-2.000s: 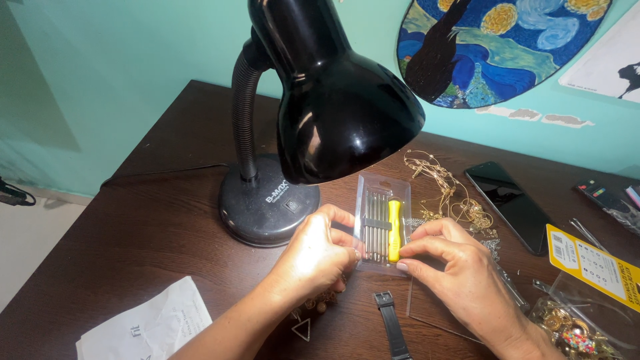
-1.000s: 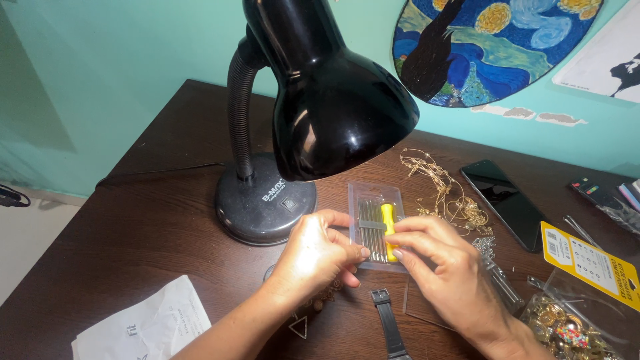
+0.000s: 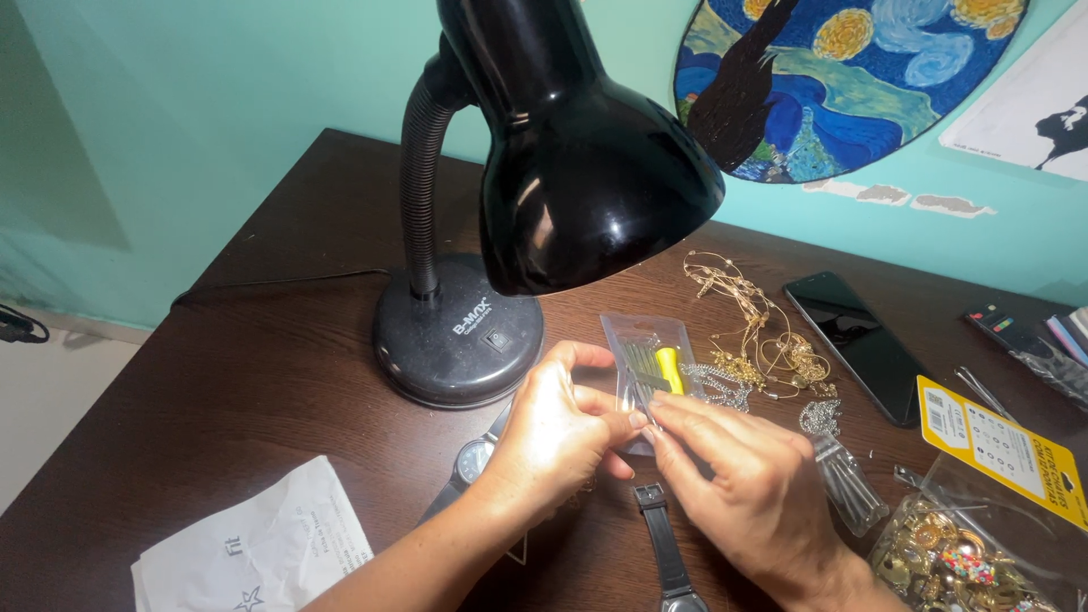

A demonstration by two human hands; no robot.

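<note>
My left hand (image 3: 565,425) grips the left side of a clear plastic case (image 3: 612,336) that stands tilted under the lamp. Inside the case are several thin metal screwdriver bits (image 3: 643,360) and a yellow screwdriver handle (image 3: 670,371). My right hand (image 3: 739,467) meets the left fingertips at the case's lower edge, thumb and fingers pinched there; whether they grip a bit or the case cannot be told. A wristwatch with a dark dial (image 3: 473,461) lies partly behind my left wrist. Another watch's black strap (image 3: 663,544) lies below the case.
A black desk lamp (image 3: 459,340) stands close behind my hands, its shade overhead. To the right lie tangled gold-coloured chains (image 3: 748,331), silver chains (image 3: 820,416), a smartphone (image 3: 850,340), a yellow card package (image 3: 1003,450) and a clear bag of jewellery (image 3: 943,552). Folded paper (image 3: 255,544) is at left.
The case has tilted in my left hand. My right fingers have moved from the yellow handle down to the case's lower edge. The dark-dialled watch now shows behind my left wrist.
</note>
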